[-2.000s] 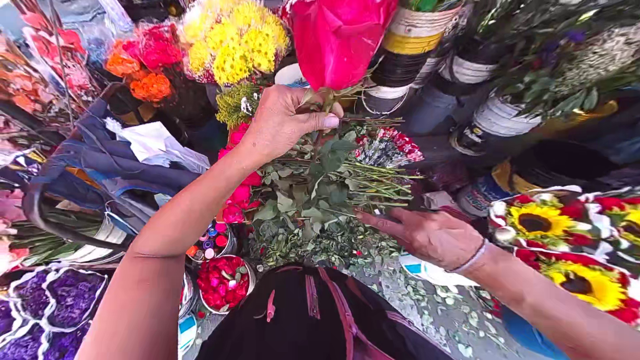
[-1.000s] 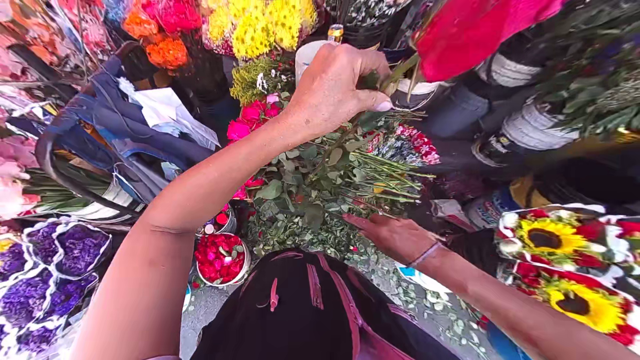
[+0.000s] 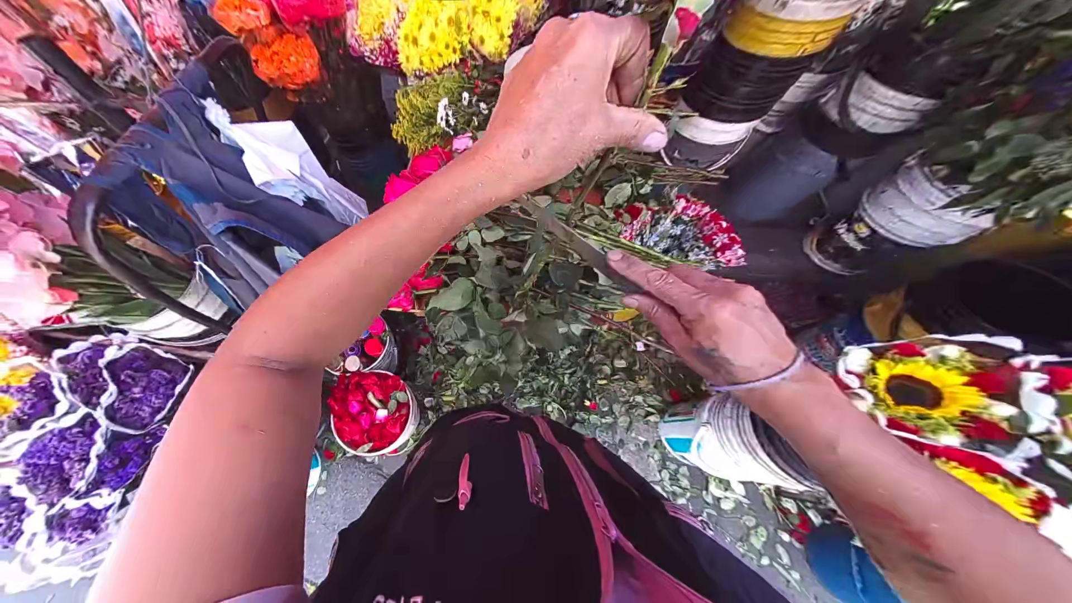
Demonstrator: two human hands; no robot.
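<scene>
My left hand (image 3: 578, 96) is raised at the top centre, its fingers closed on a green flower stem (image 3: 659, 71); the bloom is largely outside the view. Lower and to the right, my right hand (image 3: 712, 322) grips what looks like a knife, its narrow metal blade (image 3: 579, 244) pointing up and left across the greenery. The handle is hidden by my fingers. Beneath both hands lies a heap of leafy stems (image 3: 494, 276), with cut stem ends near my right fingertips. Pink-and-white small flowers (image 3: 699, 230) sit just behind my right hand.
A bucket of red petals (image 3: 373, 412) stands by my lap, with a white bucket (image 3: 733, 440) below my right wrist. Sunflower bouquets (image 3: 917, 389) are at right, purple flowers (image 3: 126, 385) at left. Black-and-white buckets (image 3: 917, 205) stand behind. Leaves litter the ground.
The big pink-red rose bloom seen above my left hand earlier has gone from view. A blade now shows at my right hand, which has moved up toward the stems.
</scene>
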